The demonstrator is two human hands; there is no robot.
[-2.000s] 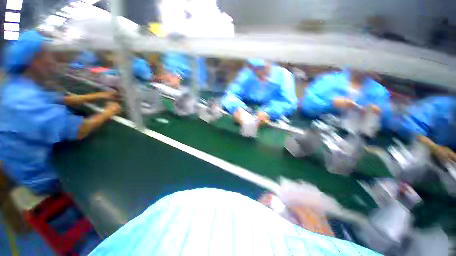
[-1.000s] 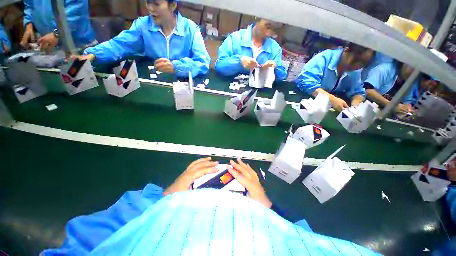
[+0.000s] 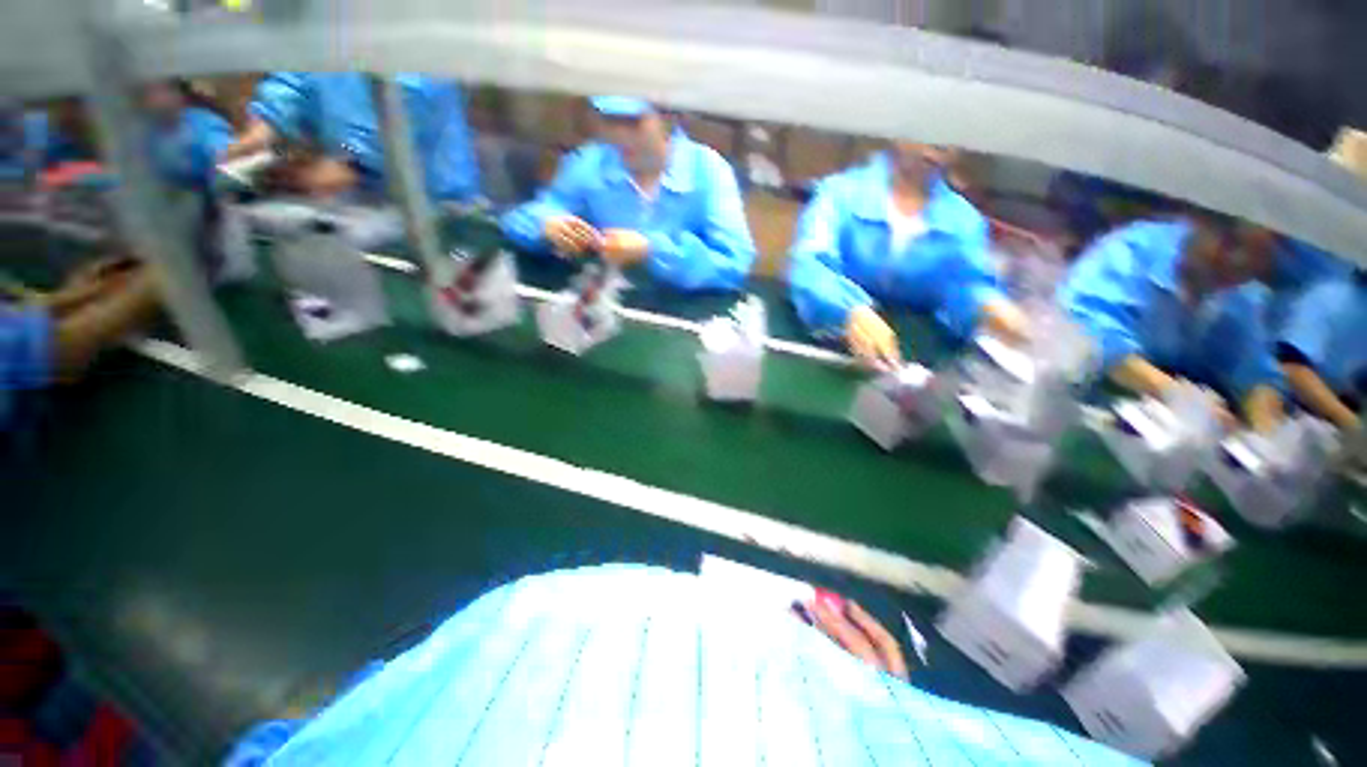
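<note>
A white product box (image 3: 760,578) shows only partly above my light blue smock, at the near edge of the work surface. A few fingers of my right hand (image 3: 858,632) lie against its right side, by a small reddish and dark patch. The rest of that hand is hidden behind the smock. My left hand is not visible; a bit of blue sleeve shows at the lower left. Two white boxes (image 3: 1014,602) stand to the right, at the pale edge strip (image 3: 600,484). The view is blurred.
Several open white boxes with raised flaps stand on the green conveyor belt (image 3: 525,405). People in light blue smocks work along its far side. Another person's arms (image 3: 105,312) reach in at the left. A grey frame post (image 3: 158,225) stands left, and a grey beam crosses the top.
The view has swung left, so the boxes and people sit further right. My left hand has gone from view, and my right hand and the box are now mostly hidden by my smock.
</note>
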